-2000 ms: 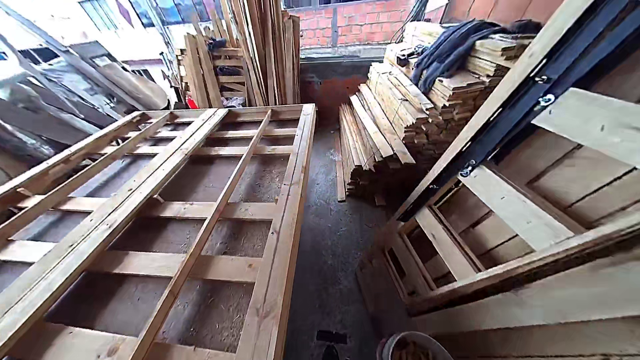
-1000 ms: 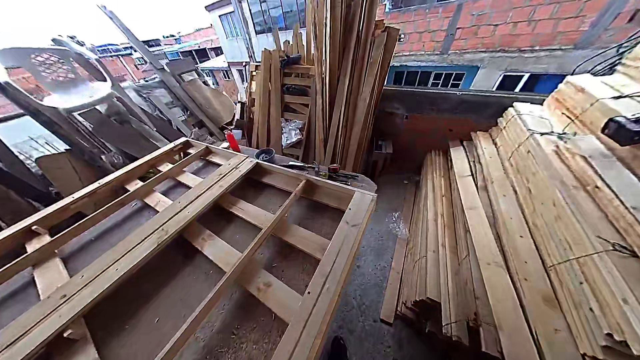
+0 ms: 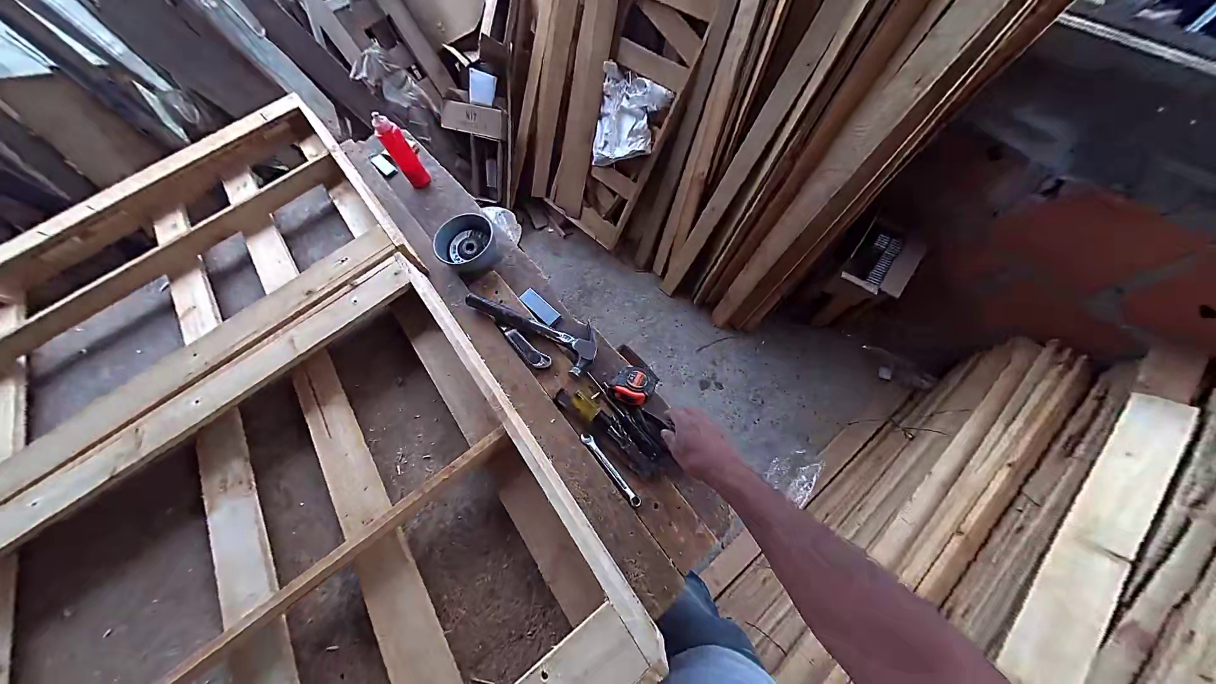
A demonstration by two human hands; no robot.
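Observation:
My right hand (image 3: 701,445) reaches in from the lower right to the end of a wooden bench (image 3: 655,546). Its curled fingers touch a dark tool in a cluster of tools; whether they grip it is hidden. Beside them lie a tape measure (image 3: 633,385), a yellow-and-black screwdriver (image 3: 584,407) and a wrench (image 3: 610,469). Farther along the bench are a claw hammer (image 3: 532,321), a folded tool or knife (image 3: 526,349), a small blue-grey block (image 3: 541,307), a grey round container (image 3: 466,243) and a red bottle (image 3: 401,150). My left hand is out of view.
A large wooden slatted frame (image 3: 204,399) spans the left, its edge along the bench. Stacked boards (image 3: 950,475) lie at the lower right. Tall planks (image 3: 817,142) lean upright behind the bench, near a brick wall (image 3: 1102,256). My leg (image 3: 708,632) is beside the bench end.
My right hand has come into view and is at the tools on the bench. The view has moved closer to the bench and tilted down.

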